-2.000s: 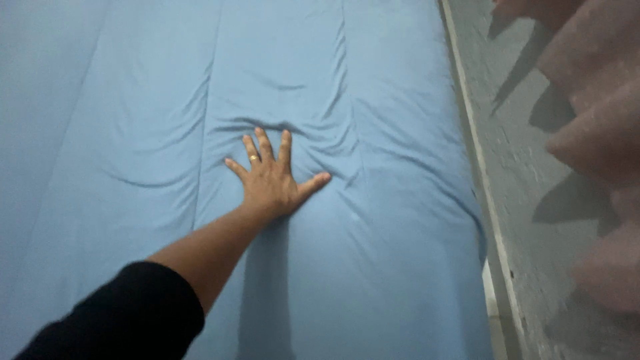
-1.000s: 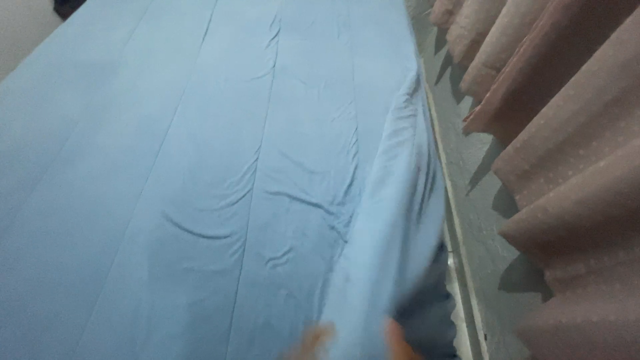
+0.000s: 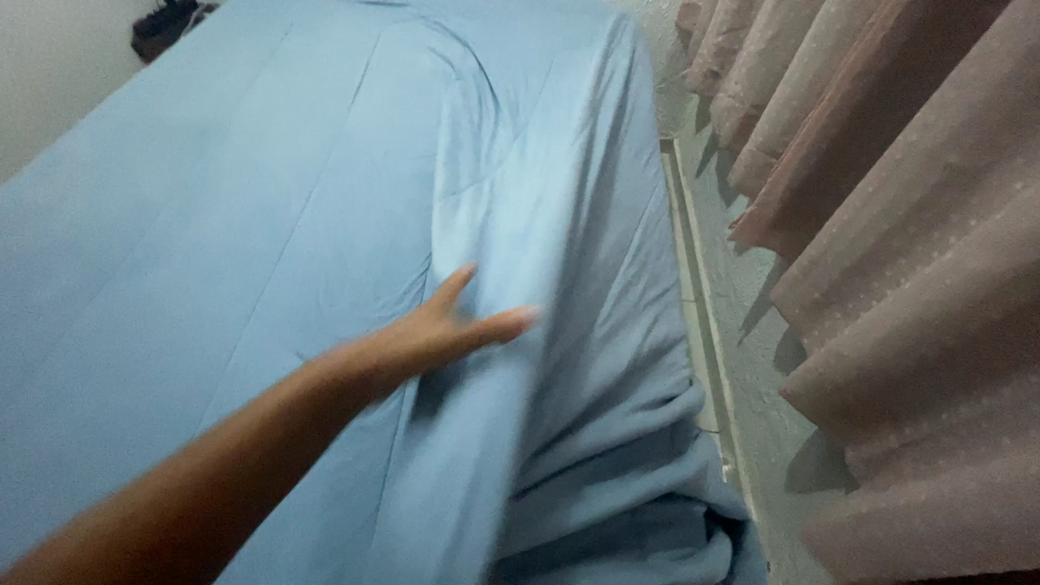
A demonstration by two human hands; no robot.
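Note:
A light blue bed sheet (image 3: 268, 203) with long seams covers the bed. Its right part is folded back toward the middle in a raised, blurred flap (image 3: 520, 244). My left hand (image 3: 455, 329), reached in from the lower left, is over this flap with two digits spread apart and no cloth visible between them; the other fingers are hidden or blurred. To the right of the flap, more blue cloth (image 3: 617, 325) lies along the bed's side, bunched in thick folds near the bottom. My right hand is out of view.
Pinkish-beige curtains (image 3: 918, 244) hang along the right side. Between them and the bed run a grey wall (image 3: 756, 357) and a narrow pale ledge (image 3: 703, 325). A dark object (image 3: 166, 28) is beyond the bed's far left edge, beside a pale wall (image 3: 65, 73).
My left hand, earlier pressed flat on the sheet, is now above the cloth flap. The sheet's right part, flat two seconds ago, is now folded over. The view has shifted toward the far end.

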